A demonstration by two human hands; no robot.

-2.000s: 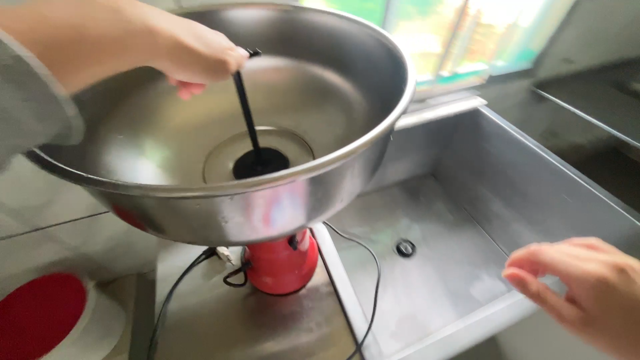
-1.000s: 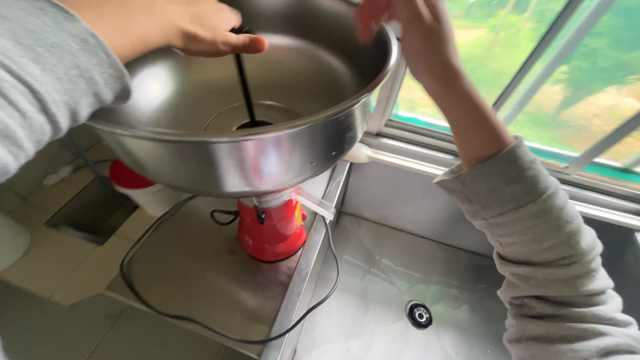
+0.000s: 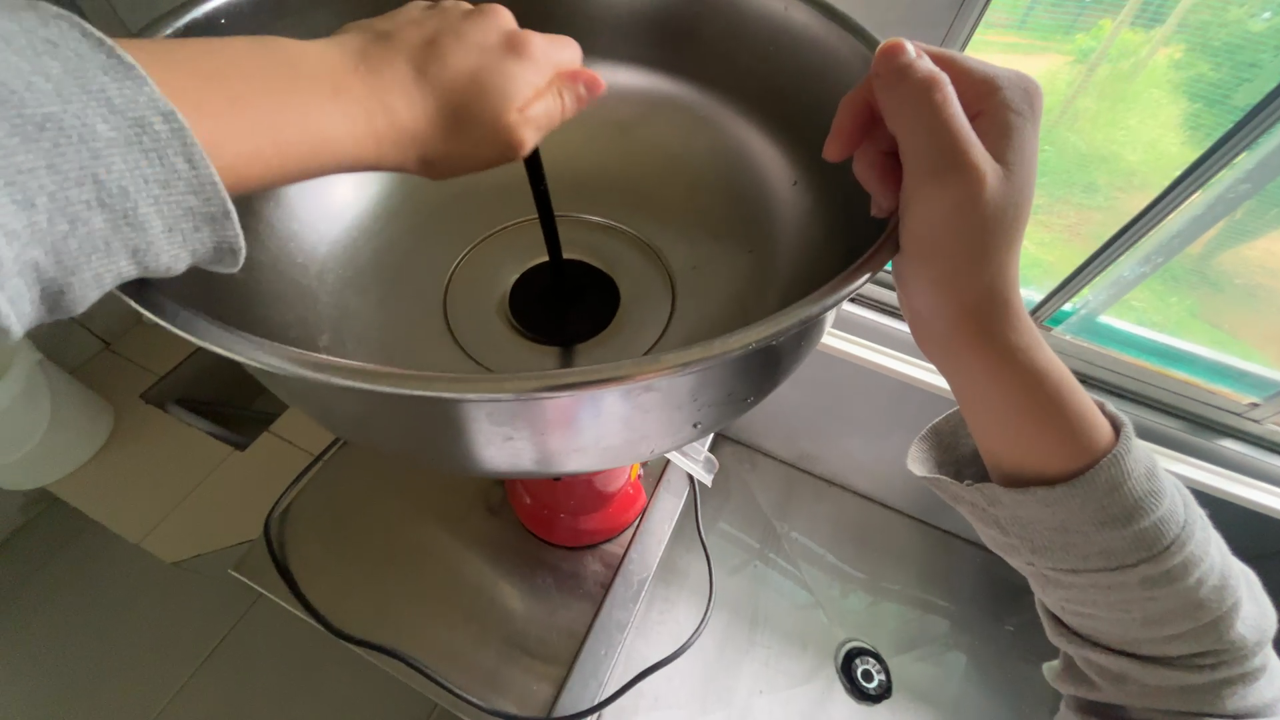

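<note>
My left hand (image 3: 470,90) is closed around the top of a thin black rod (image 3: 543,205), which runs down to a round black opening or disc (image 3: 565,302) at the middle of a large stainless steel bowl (image 3: 700,180); which of the two it is, I cannot tell. On the right, my right hand (image 3: 950,150) grips the bowl's rolled rim, its thumb uppermost. Under the bowl stands a red machine base (image 3: 578,508), mostly hidden by the bowl. A small clear plastic spout (image 3: 695,460) juts out beside the base.
A stainless steel sink (image 3: 800,560) with a drain (image 3: 863,672) lies at the lower right. A black cord (image 3: 400,655) loops over the steel counter (image 3: 450,580). The window (image 3: 1150,180) is at the right. A white bucket-like container (image 3: 50,420) stands at the far left.
My right hand has moved from low over the sink's side up to the bowl's right rim and has taken hold there. My left hand stays on the black rod. The view has shifted.
</note>
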